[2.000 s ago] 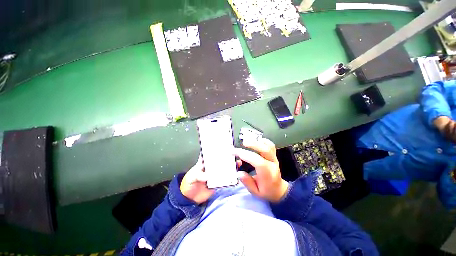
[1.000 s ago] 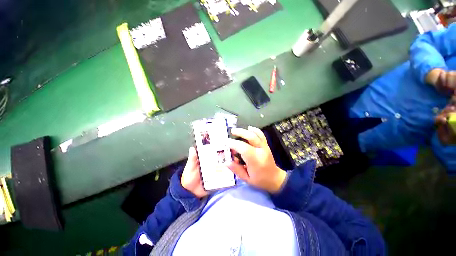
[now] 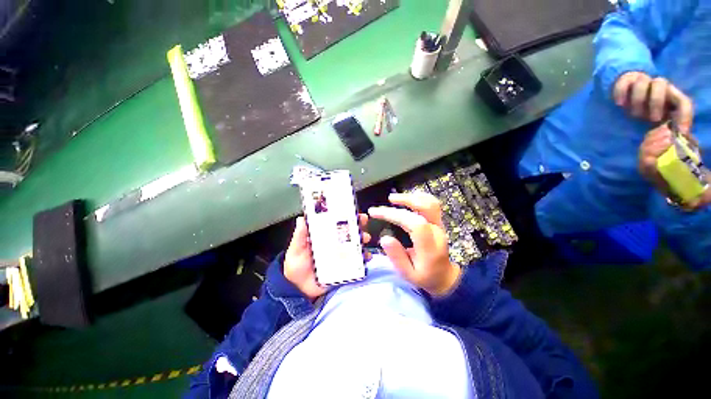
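A smartphone point(image 3: 334, 227) with a bright white screen and small dark pictures stands tilted in front of my chest. My left hand point(image 3: 300, 261) holds it from its left side and from behind, with fingertips showing at its right edge. My right hand point(image 3: 419, 243) is just right of the phone, fingers spread and apart from the screen, holding nothing. A small whitish assembly point(image 3: 302, 174) lies on the bench behind the phone's top edge, partly hidden by it.
The green bench point(image 3: 148, 234) bears a black phone point(image 3: 353, 138), a red-handled tool point(image 3: 380, 117), a black parts box point(image 3: 508, 84) and a black mat point(image 3: 242, 101). Assemblies point(image 3: 468, 206) fill a tote below. A person in blue point(image 3: 577, 148) at right holds a yellow-silver assembly point(image 3: 684, 173).
My right hand has moved off the phone to the right, fingers spreading. The view has shifted right, and the person in blue appears nearer, holding an assembly more fully in view.
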